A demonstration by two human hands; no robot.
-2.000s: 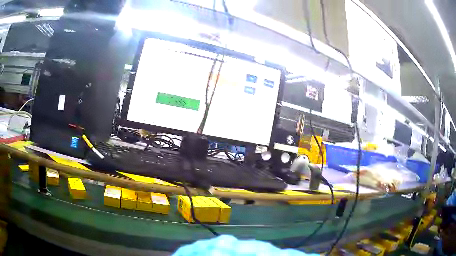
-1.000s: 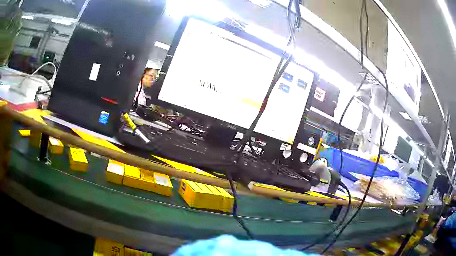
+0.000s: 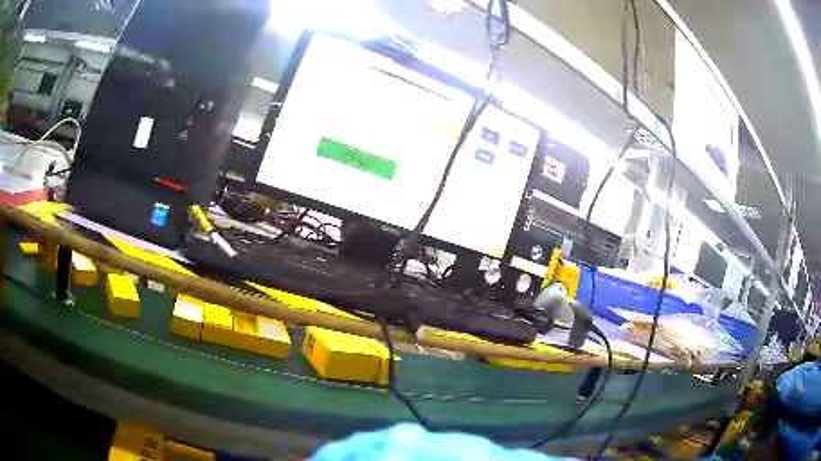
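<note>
Neither of my hands shows. A row of yellow retail boxes [image 3: 230,326] and another group of yellow boxes [image 3: 347,356] lie on the green belt under the shelf. A yellow box with dark lettering [image 3: 137,443] is cut off by the bottom edge at the lower left. The monitor [image 3: 387,149] shows a white page with a green bar. The grey-white barcode scanner [image 3: 563,311] stands right of the black keyboard [image 3: 378,293]. A light-blue rounded shape, perhaps clothing, rises at the bottom middle.
The black computer tower [image 3: 153,126] stands left of the monitor, with a yellow-and-white stick [image 3: 212,230] beside it. Black cables [image 3: 668,225] hang across the view. Clear plastic bags [image 3: 684,335] and a blue bin [image 3: 621,293] are at right. A person in blue [image 3: 799,405] is at the right edge.
The green bar, absent one second ago, shows on the monitor. The view has shifted slightly, and the lettered yellow box at the lower left now appears further left.
</note>
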